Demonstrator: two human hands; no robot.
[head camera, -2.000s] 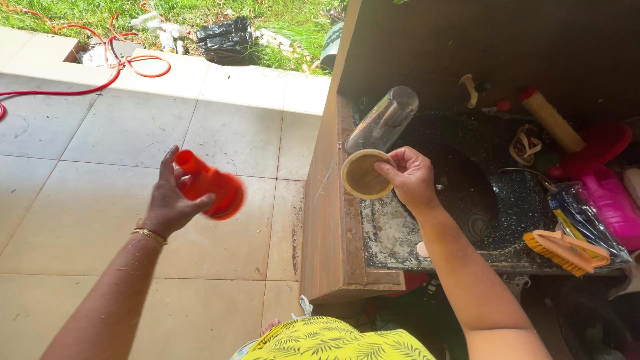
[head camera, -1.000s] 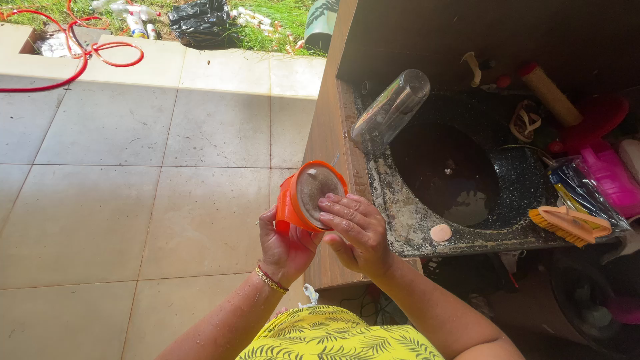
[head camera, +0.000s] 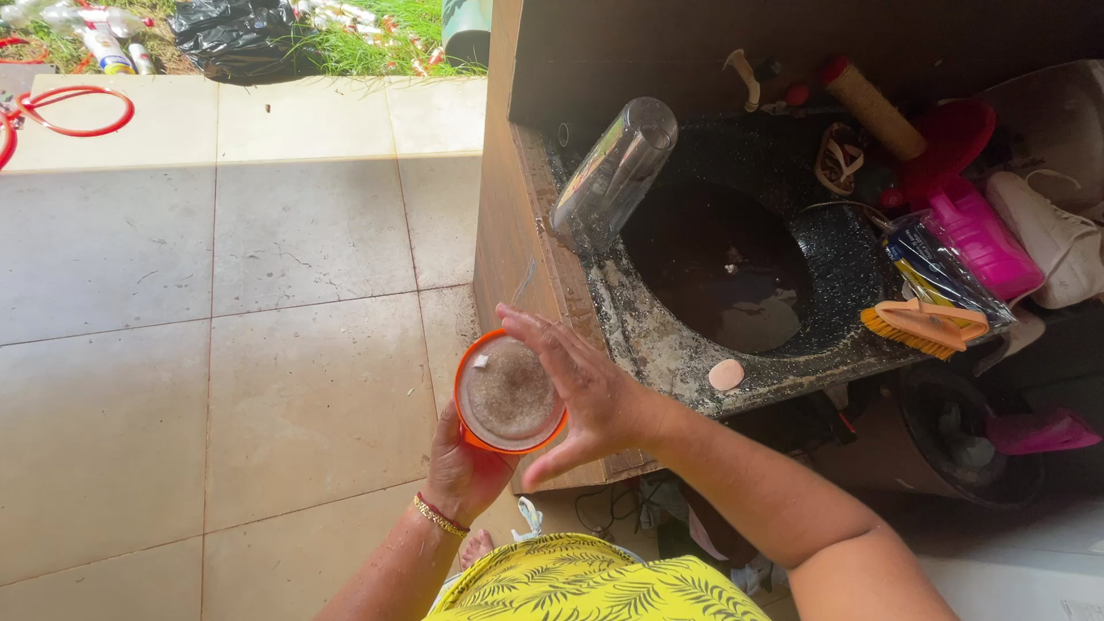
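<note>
My left hand (head camera: 473, 466) holds an orange plastic container (head camera: 463, 388) from below, over the floor beside the wooden cabinet. A round, greyish disc with a mesh-like face (head camera: 511, 393) fills its mouth, and a small white bit lies on the disc. My right hand (head camera: 580, 392) is spread at the container's right rim, fingertips above and thumb below; whether it touches the rim is unclear. A clear cylindrical vessel (head camera: 614, 172) stands tilted in view on the sink's left edge, to the upper right of my hands.
At the right is a speckled black sink (head camera: 720, 267) with dark water. On and around its counter are a pinkish soap piece (head camera: 726, 374), an orange scrub brush (head camera: 927, 326), a magenta plastic item (head camera: 983, 237), a white shoe (head camera: 1048, 237) and a sandal (head camera: 838, 159). A red hose (head camera: 78, 110) lies left.
The disc, earlier in my right hand apart from the orange container, now sits in its mouth. My right hand has moved from the disc's face to the rim, its fingers spread.
</note>
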